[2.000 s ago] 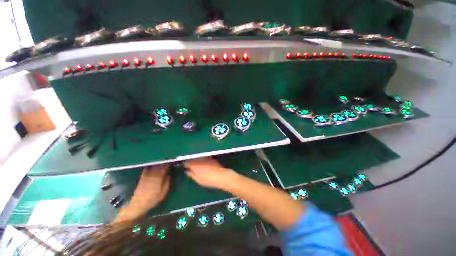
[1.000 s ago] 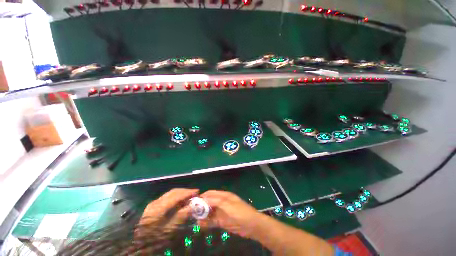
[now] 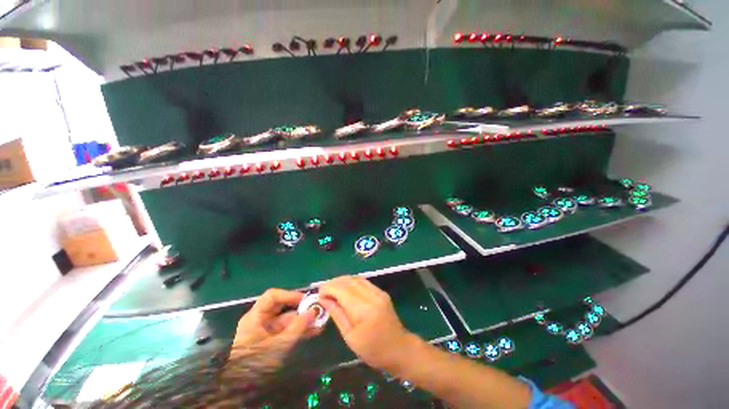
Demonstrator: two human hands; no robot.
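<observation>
A small round smartwatch point(image 3: 314, 311), pale and silvery with a round centre, is held between both hands in front of the lower shelf. My left hand point(image 3: 268, 323) grips it from the left with thumb and fingers; hair partly covers the wrist. My right hand point(image 3: 360, 315) comes from the right, its fingers on the watch's upper right edge. The fingers hide part of the case. Several lit watches point(image 3: 367, 244) with glowing blue-green faces lie on the green shelf point(image 3: 240, 275) just above the hands.
Lit watches point(image 3: 508, 224) lie on the right shelf section. More watches line the tier above point(image 3: 352, 129), with red indicator lights point(image 3: 344, 158) below it. Dark cable ends point(image 3: 198, 279) lie at left. A thick black cable point(image 3: 679, 287) runs along the right wall. Cardboard boxes point(image 3: 89, 248) stand at left.
Both hands came out from under the shelf edge with the watch between them. Since then they have risen slightly, and the right fingers have moved over the watch. The view has tilted upward.
</observation>
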